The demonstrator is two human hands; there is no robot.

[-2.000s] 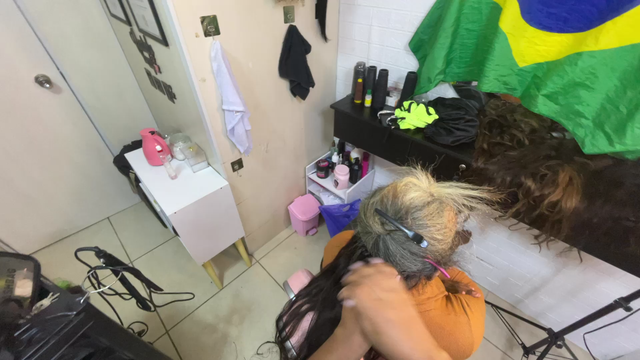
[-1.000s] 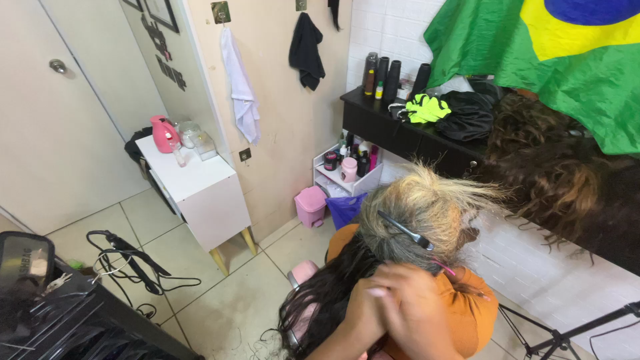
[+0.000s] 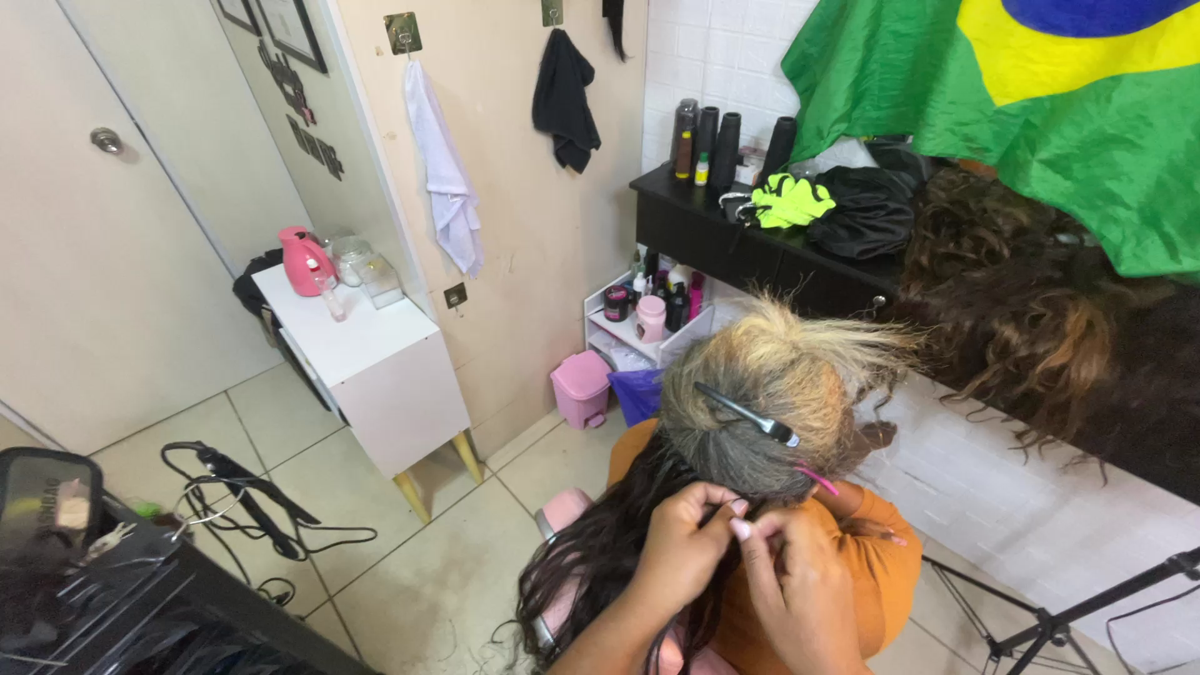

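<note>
A person in an orange top point(image 3: 877, 572) sits with their back to me. Short blond and grey hair point(image 3: 750, 375) covers the top of their head, and long dark wavy hair point(image 3: 591, 553) hangs down the back. A dark hair clip point(image 3: 750, 413) and a pink clip point(image 3: 818, 479) are in the hair. Low at the back of the head, my left hand point(image 3: 689, 539) pinches between thumb and forefinger. My right hand point(image 3: 797, 572) pinches just beside it, thumb tips nearly touching. Both hold what looks like a thin strand of hair, mostly hidden by the fingers.
Loose brown hair point(image 3: 1012, 309) lies on the black shelf point(image 3: 694, 225) at right. A tripod point(image 3: 1045, 628) stands lower right. At left are a white cabinet point(image 3: 398, 394), a corded styling iron point(image 3: 248, 502) and a black bag or case point(image 3: 187, 609). A pink bin point(image 3: 581, 389) stands by the wall.
My hands were blurred and overlapping at the back of the head; now they are lower, side by side, with the fingertips together.
</note>
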